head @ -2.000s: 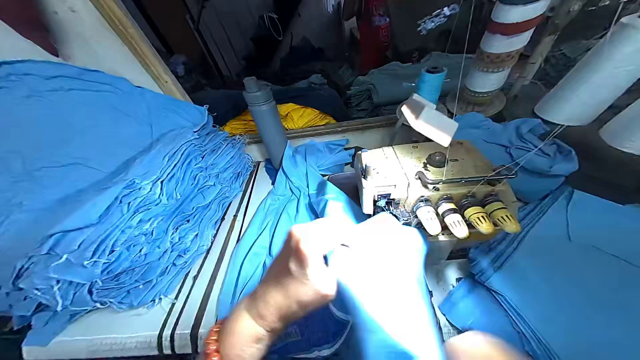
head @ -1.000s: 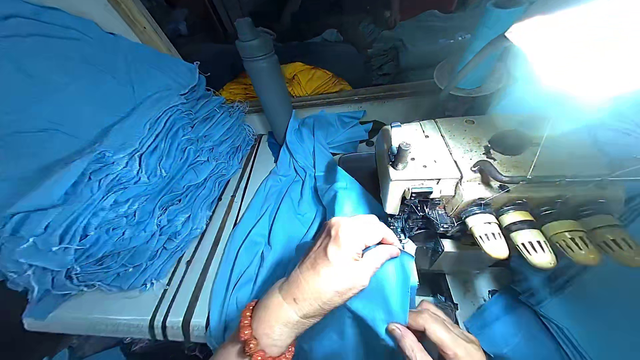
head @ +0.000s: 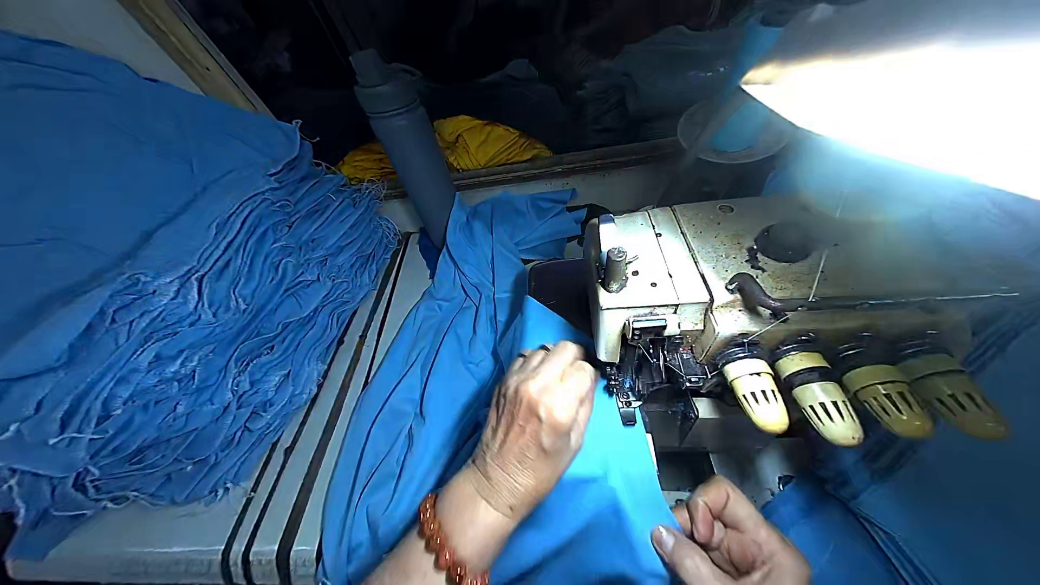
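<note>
Blue fabric (head: 406,390) lies over the table beside an overlock sewing machine (head: 650,268), its edge at the presser foot (head: 627,410). My left hand (head: 540,406), with a red bead bracelet (head: 443,544) at the wrist, is closed on the cloth just left of the foot; its fingertips are partly hidden. Lower right, my right hand (head: 723,536) pinches the fabric's edge between thumb and fingers. Several cream tension knobs (head: 756,394) line the machine's front.
A tall stack of frayed blue cloth pieces (head: 203,309) covers the left side. Behind the fabric leans a grey bottle (head: 406,142). Yellow cloth (head: 487,146) lies beyond the table's back edge. A bright lamp (head: 918,106) hangs upper right, and more blue cloth (head: 959,496) lies lower right.
Two seconds ago both hands were together on the cloth, lower and in front of the machine. Now my left hand is by the presser foot and my right holds the edge. The view has moved closer.
</note>
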